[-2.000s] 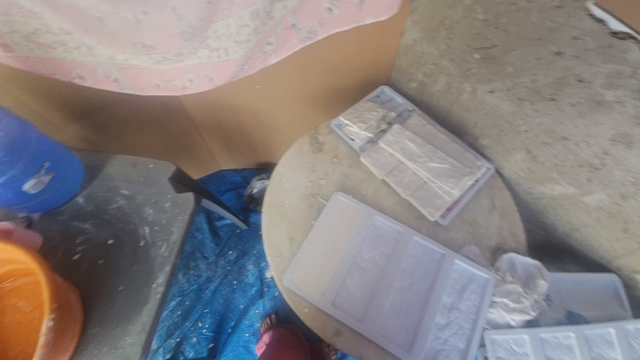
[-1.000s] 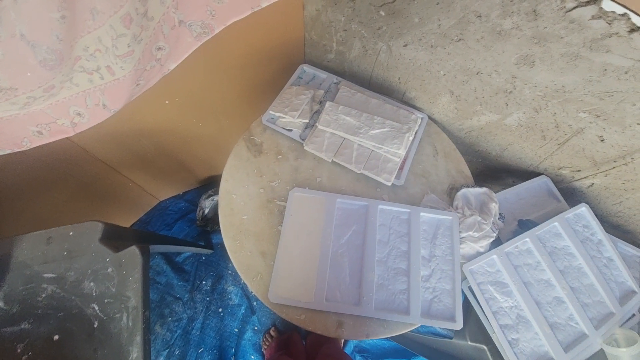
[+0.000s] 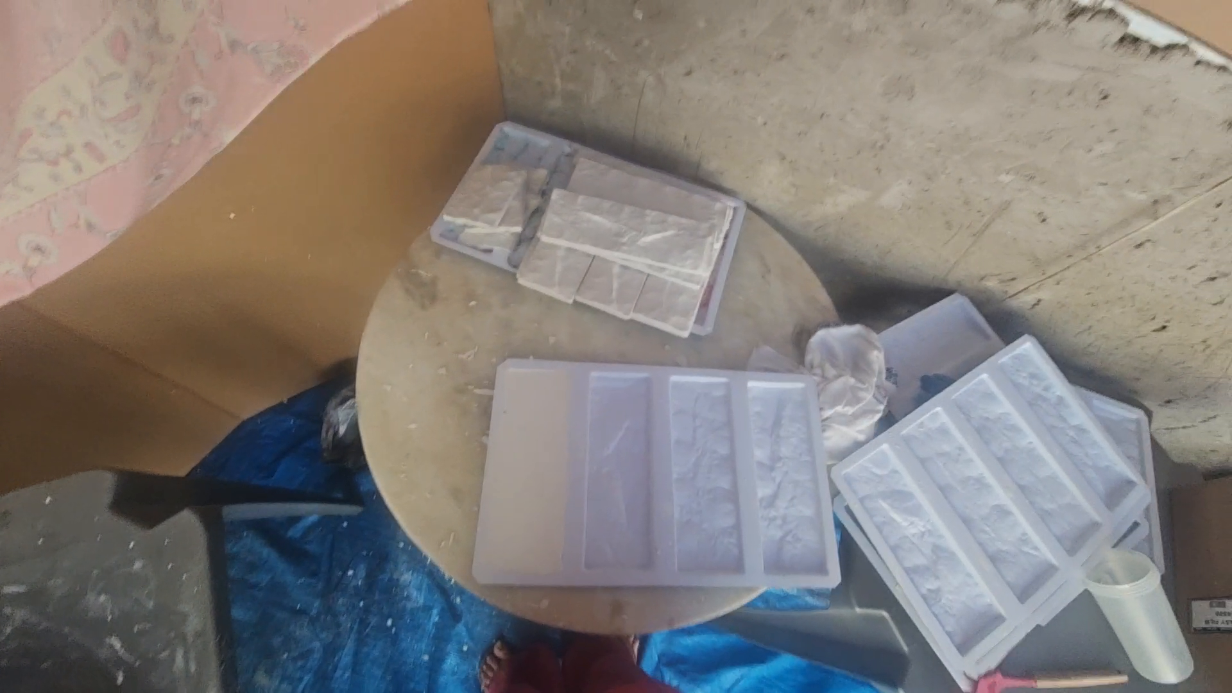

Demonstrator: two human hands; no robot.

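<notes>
Neither of my hands is in view. A round table [image 3: 433,318] stands before me, with a translucent plastic mold [image 3: 660,472] flat near its front edge. Three of the mold's long slots show textured or bare bottoms, and the leftmost is filled level with a pale, smooth material. Behind it, another tray [image 3: 733,231] carries several cast plaster-like tiles [image 3: 630,231], some overlapping or stacked. A crumpled white cloth or bag [image 3: 847,380] lies at the table's right edge.
More four-slot molds [image 3: 991,500] are stacked at right, beside a translucent plastic cup [image 3: 1141,616] and a red-headed, wooden-handled tool [image 3: 1049,680]. A grey surface [image 3: 96,577] is at lower left. Blue tarp [image 3: 318,587] covers the floor. Cardboard [image 3: 289,241] stands behind, near a pink floral cloth [image 3: 144,106].
The view has shifted right: the blue bucket and orange container at left have gone out of it, and the stacked molds and cup at right have come in.
</notes>
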